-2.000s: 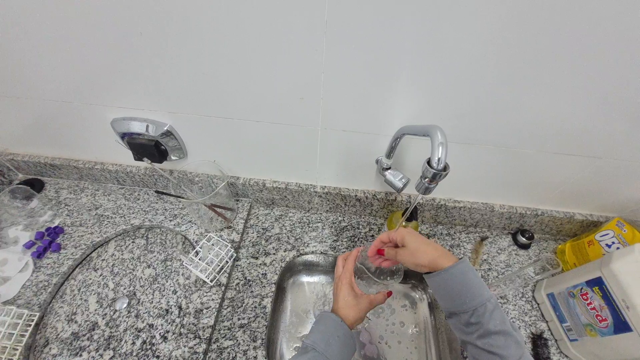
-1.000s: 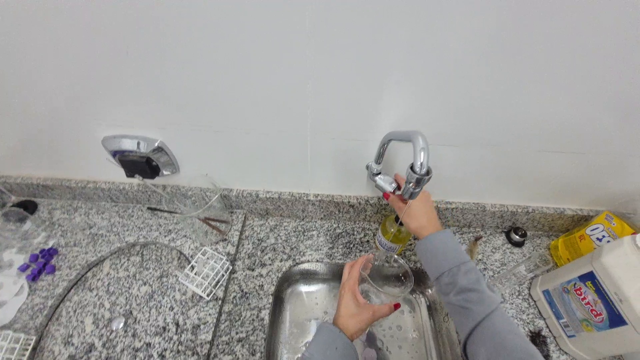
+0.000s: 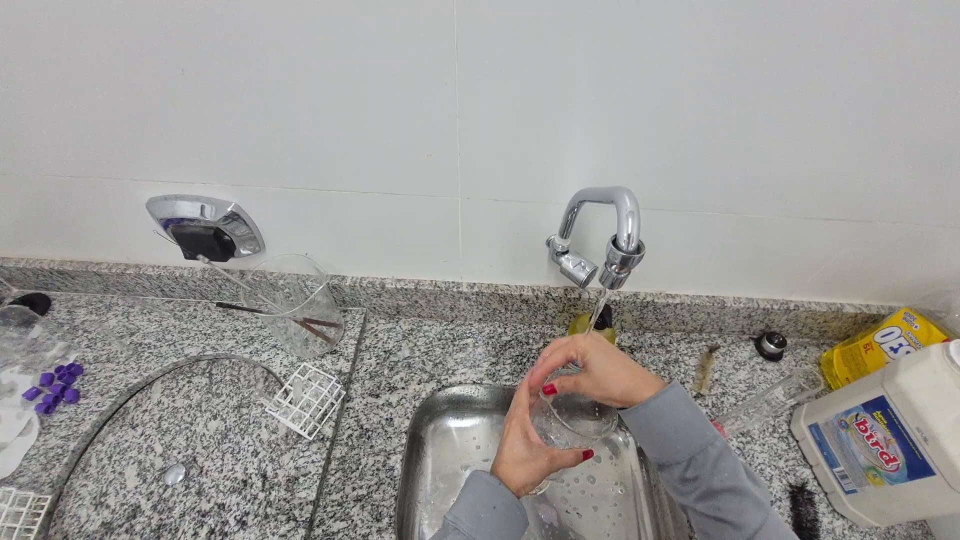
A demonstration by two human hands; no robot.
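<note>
My left hand (image 3: 525, 439) holds a clear glass vessel (image 3: 574, 420) tilted above the stainless steel sink (image 3: 450, 435), fingers and thumb around its side. My right hand (image 3: 596, 367) touches the rim of the same vessel; its fingertips are bent over the opening, and whether it grips the glass or only rubs it cannot be told. Water (image 3: 598, 307) runs from the chrome faucet (image 3: 619, 259) onto or just behind my right hand. A yellow bottle with a black top (image 3: 581, 324) stands behind that hand, mostly hidden by it.
White wire racks (image 3: 306, 401) and purple caps (image 3: 56, 388) lie left on the granite counter. A large glass beaker (image 3: 304, 315) holding thin rods stands by the wall. To the right are a white jug (image 3: 877, 442), a yellow container (image 3: 881, 349), a clear cylinder (image 3: 772, 401) and brushes (image 3: 705, 369).
My right hand has come down from the faucet to the glass vessel in my left hand. Water now runs visibly from the spout. The left hand still holds the vessel over the sink.
</note>
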